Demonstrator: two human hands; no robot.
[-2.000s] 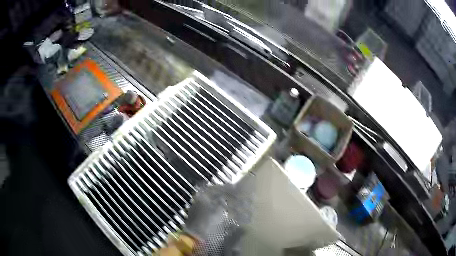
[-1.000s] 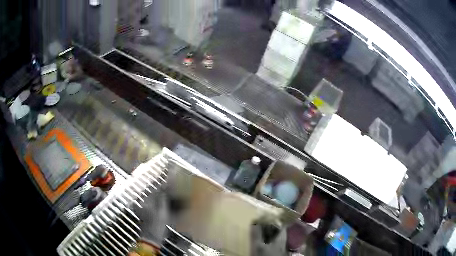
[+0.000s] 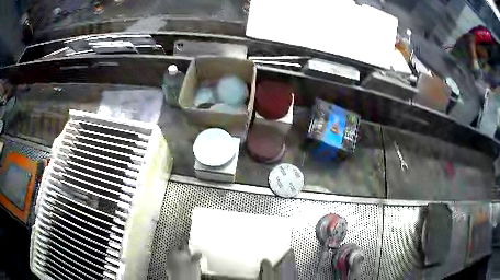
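A flat white panel (image 3: 241,238) is over the perforated grille, just right of the slotted rack. My left hand (image 3: 183,263), in a grey glove, is at the panel's lower left edge, and my right hand (image 3: 278,266), also gloved, is at its lower right edge. Both hold the panel and are partly cut off by the bottom of the picture. Two round grey-red sanders (image 3: 331,228) rest on the grille to the right of the panel. I cannot tell whether the panel touches the grille.
The off-white slotted rack (image 3: 145,180) stands at left. Behind are a bottle (image 3: 172,87), an open cardboard box (image 3: 216,117), pale discs (image 3: 214,147), maroon discs (image 3: 266,143), a printed disc (image 3: 286,180), a blue carton (image 3: 333,130) and a wrench (image 3: 401,157). A dark pad (image 3: 437,234) lies right.
The camera view has swung right and levelled. The panel was over the rack one second ago and is now right of it, over the grille, with both hands on it.
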